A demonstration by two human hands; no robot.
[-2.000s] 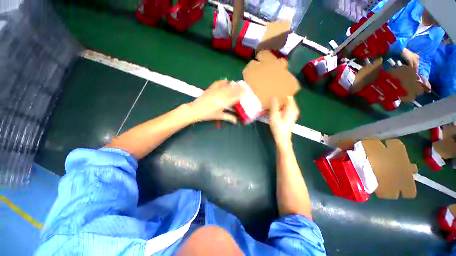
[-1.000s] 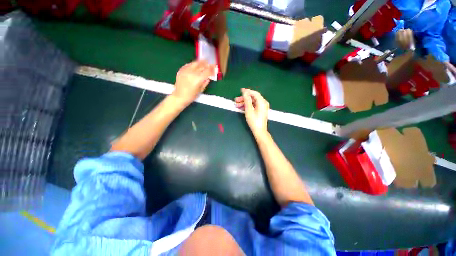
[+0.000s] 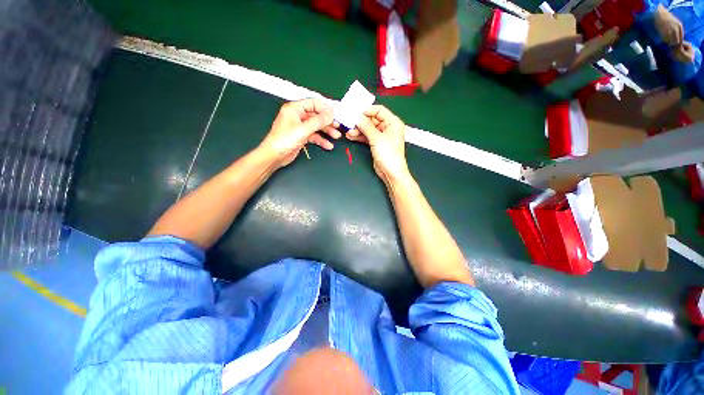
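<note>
A small white card (image 3: 356,103) is pinched between the fingertips of both my hands, above the white edge strip (image 3: 266,85). My left hand (image 3: 299,129) holds its left side and my right hand (image 3: 380,135) its lower right side. Something small and dark shows under the card between the fingers; I cannot tell what it is. A thin red mark (image 3: 349,156) lies on the dark green tabletop (image 3: 309,208) just below my hands. An open red box (image 3: 396,58) with a white inside and a brown flap stands on the green belt beyond my right hand.
Red boxes with brown flaps (image 3: 557,235) stand at the right by the metal post (image 3: 625,160). More open boxes (image 3: 567,129) are on the belt. Stacked clear ridged trays (image 3: 38,154) are at the far left. A person's blue sleeve (image 3: 683,35) shows at the upper right.
My left hand has left the open box on the belt. Both hands have come together and now hold the white card. The boxes on the belt have shifted to the right in view.
</note>
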